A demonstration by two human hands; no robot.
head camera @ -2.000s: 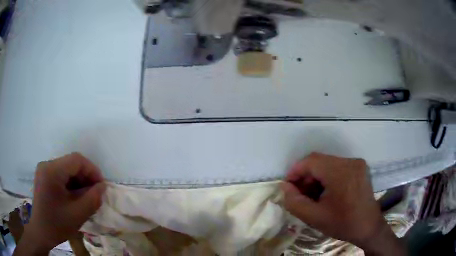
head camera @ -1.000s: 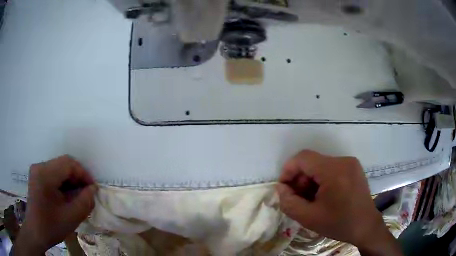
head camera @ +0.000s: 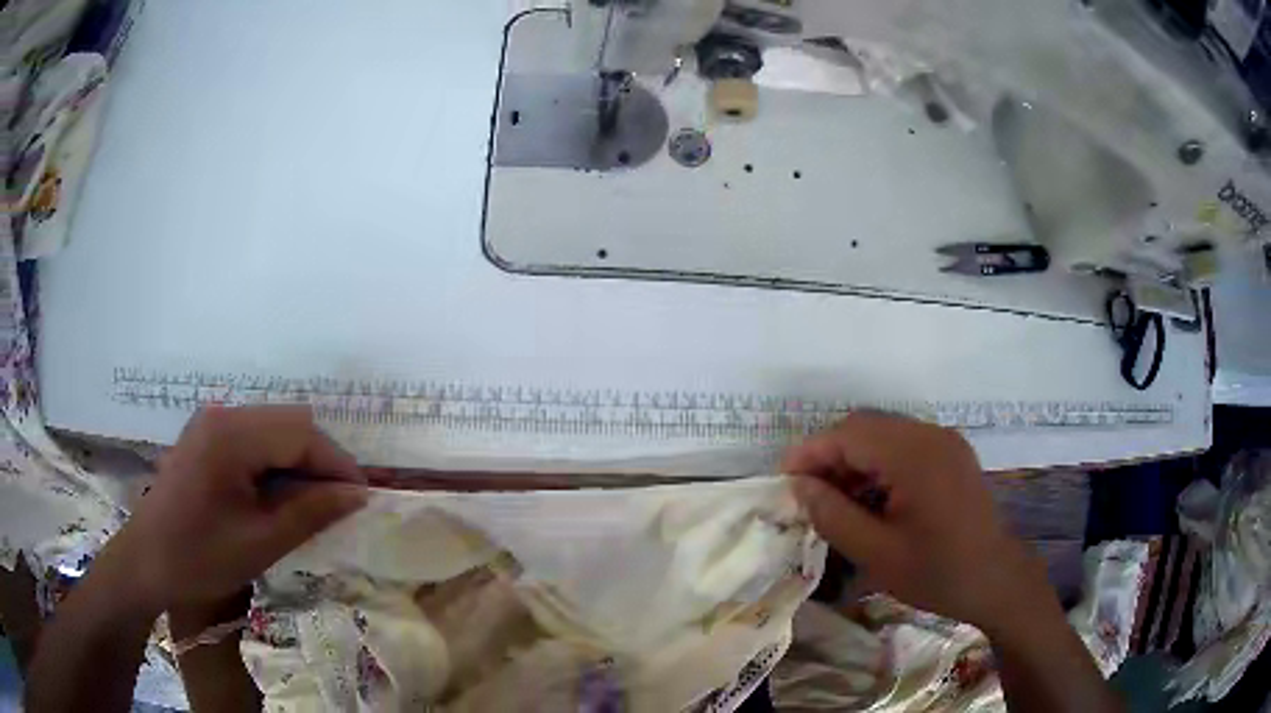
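Observation:
The cream floral garment piece (head camera: 599,557) hangs from its plain top edge, which is stretched straight between both hands just in front of the table's front edge. My left hand (head camera: 258,488) pinches the left end of that edge. My right hand (head camera: 892,515) pinches the right end. Lace-like trim and small flowers show on the hanging cloth. The measuring tape markings (head camera: 627,412) run along the table just beyond the cloth edge.
The sewing machine head (head camera: 1059,153) reaches in from upper right, with its needle area (head camera: 611,119) at top centre. Thread snips (head camera: 994,259) lie on the bed. Black scissors handles (head camera: 1136,341) are at the right. More floral cloth (head camera: 56,488) hangs at the left.
The view has shifted, showing more of the machine and both table sides. The stretched cloth edge has moved off the tape markings toward me, and more of the hanging garment shows.

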